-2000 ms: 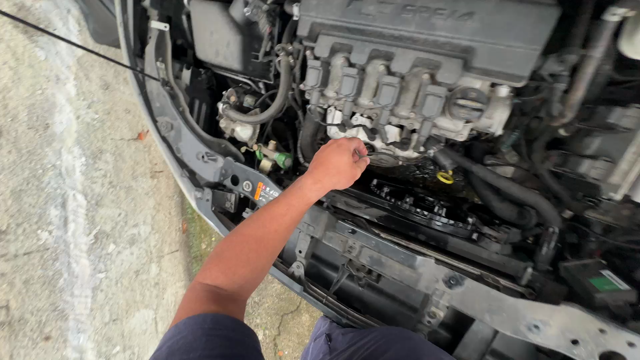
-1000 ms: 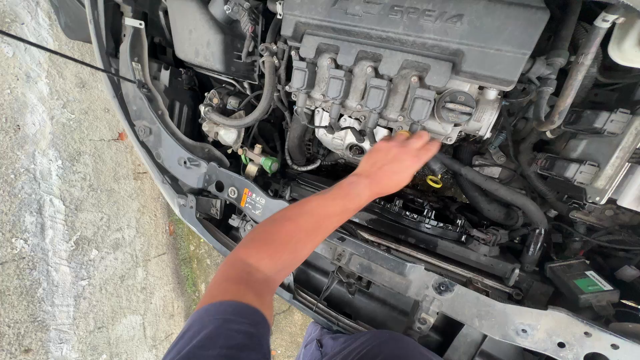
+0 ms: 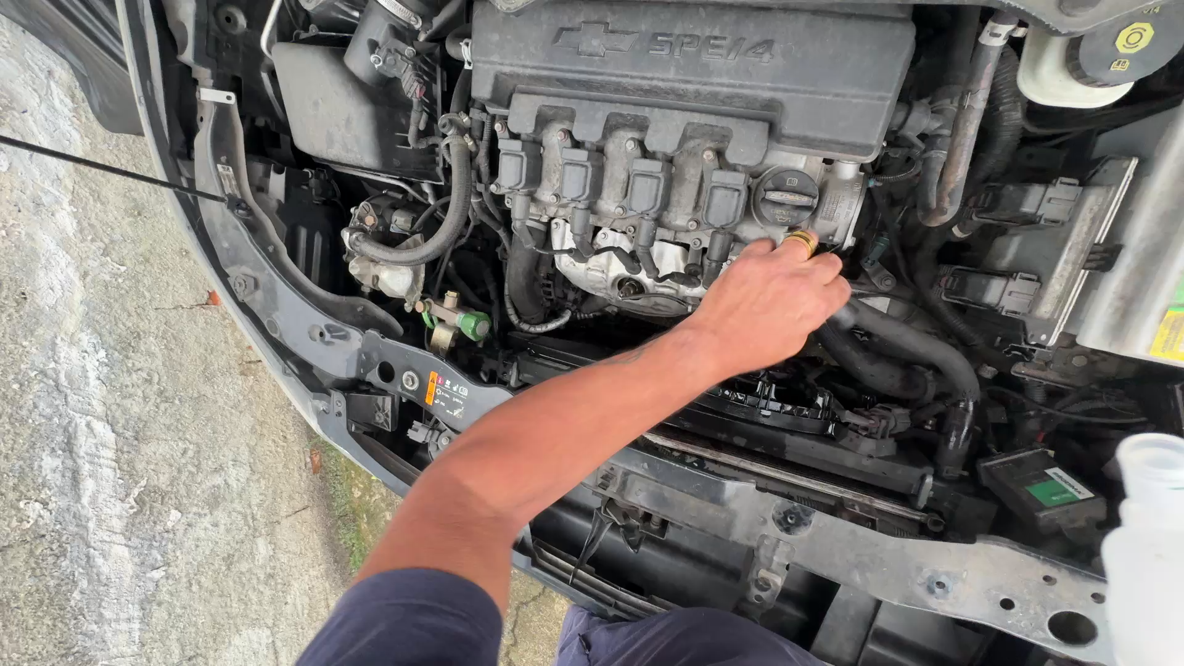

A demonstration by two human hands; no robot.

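Note:
My left hand [image 3: 777, 301] reaches over the engine from the lower left, with a gold-coloured ring on one finger. Its curled fingers are just below the black oil filler cap [image 3: 785, 196], at the right end of the engine's cylinder head. The fingertips are partly hidden, so I cannot tell whether they hold anything. Beside the hand, to the lower right, runs a thick black coolant hose [image 3: 911, 350]. Ignition coils [image 3: 649, 187] stand in a row to the upper left. My right hand is out of view.
The black plastic engine cover [image 3: 684, 69] lies behind. A translucent white plastic bottle [image 3: 1147, 546] stands upright at the right edge. In front runs the metal front crossmember [image 3: 888, 555]. A thin black rod [image 3: 111, 168] crosses at left above the concrete ground [image 3: 139, 416].
My left hand has moved right along the engine, towards the oil filler cap. The yellow loop handle seen earlier is now hidden. The white bottle has come into view at right.

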